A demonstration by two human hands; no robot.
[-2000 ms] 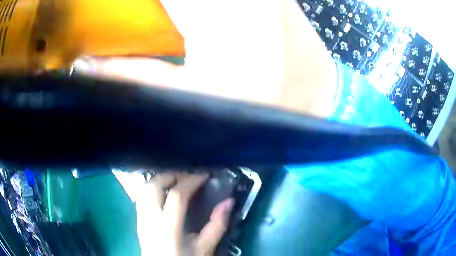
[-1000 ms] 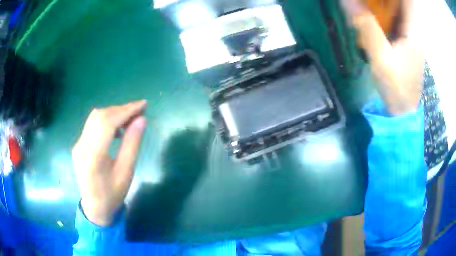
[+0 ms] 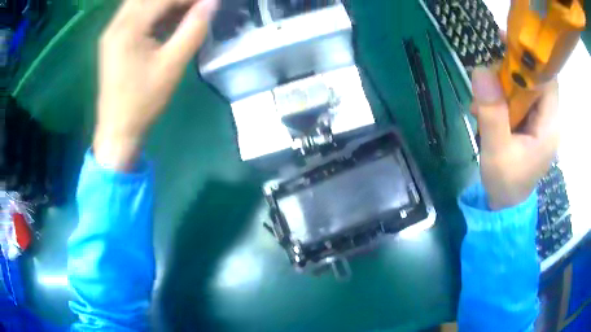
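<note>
The black housing (image 3: 350, 201) lies on the green mat, slightly tilted in the view, with its glossy dark rectangle facing up. The white-silver screw feeder (image 3: 285, 52) stands directly behind it, its small metal pick-up mechanism (image 3: 311, 133) close to the housing's far edge. My right hand (image 3: 515, 136) is closed round the orange electric screwdriver (image 3: 541, 45) at the upper right. My left hand (image 3: 146, 71) is at the upper left beside the feeder, fingers bent, cut off by the top edge; whether its fingertips hold anything is unclear.
Thin dark rods (image 3: 424, 91) lie between the feeder and the circuit board panels (image 3: 463, 29) on a white sheet at the right. A crinkled clear bag with a red item (image 3: 21, 231) lies at the far left. The green mat (image 3: 363, 298) runs along the front.
Since a second ago the housing and feeder sit lower in the view. My left hand has moved up beside the feeder. The screwdriver now shows more fully in my right hand.
</note>
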